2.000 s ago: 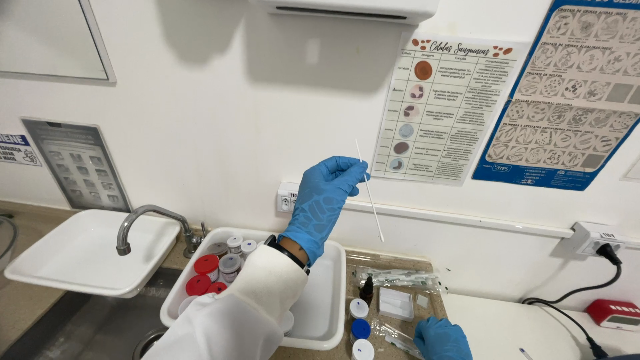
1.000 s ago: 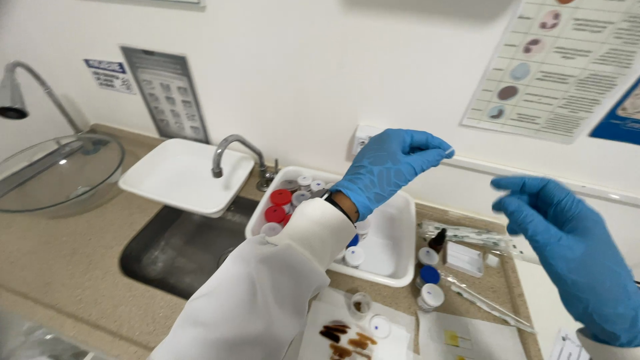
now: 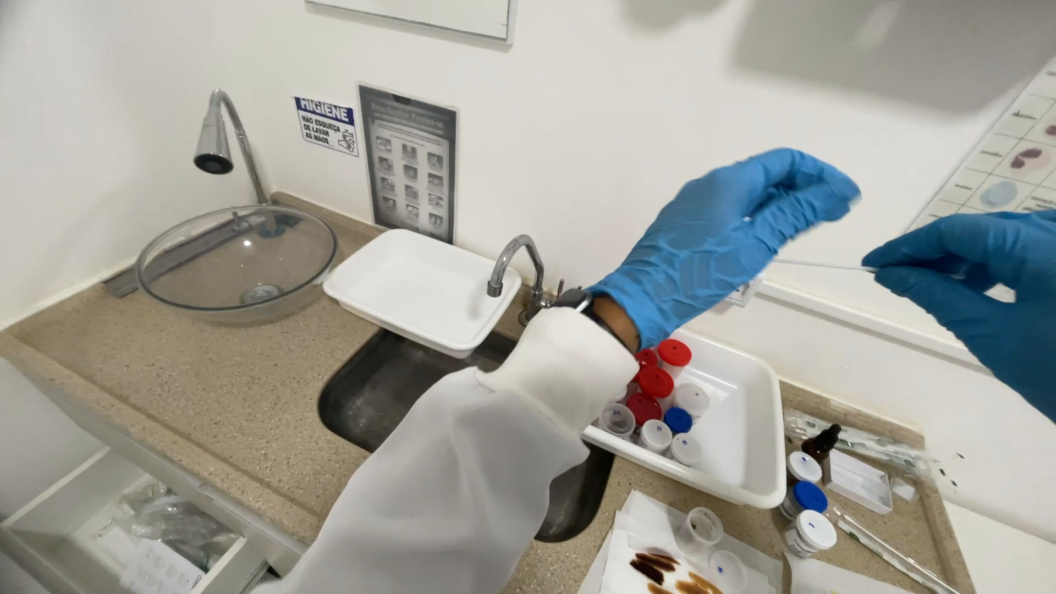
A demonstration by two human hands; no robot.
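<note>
My left hand [image 3: 718, 231], in a blue glove, is raised over the white tray [image 3: 767, 445] of specimen cups, its fingertips bunched; whether they grip anything is unclear. At the right edge my right hand [image 3: 982, 289], also blue-gloved, pinches a thin white stick [image 3: 825, 265], which runs left to my left hand's lower edge. Its left end is hidden or lost there. Below, red-capped cups [image 3: 656, 382], white-lidded cups [image 3: 656, 436] and a blue-capped cup [image 3: 678, 420] sit in the tray. An open clear cup [image 3: 700, 528] stands on white paper [image 3: 631, 528] bearing brown smears.
A steel sink [image 3: 371, 384] lies under my left sleeve, with an empty white tray [image 3: 421, 289] over its back edge and a curved faucet [image 3: 528, 256] beside it. A glass basin [image 3: 239, 264] stands left. Lidded bottles [image 3: 810, 532] and a dropper bottle [image 3: 821, 442] stand right; a drawer [image 3: 165, 536] is open.
Two seconds ago my left hand held the white stick upright and my right hand was low by the bottles. My right hand has risen and now grips the stick. The view has swung left.
</note>
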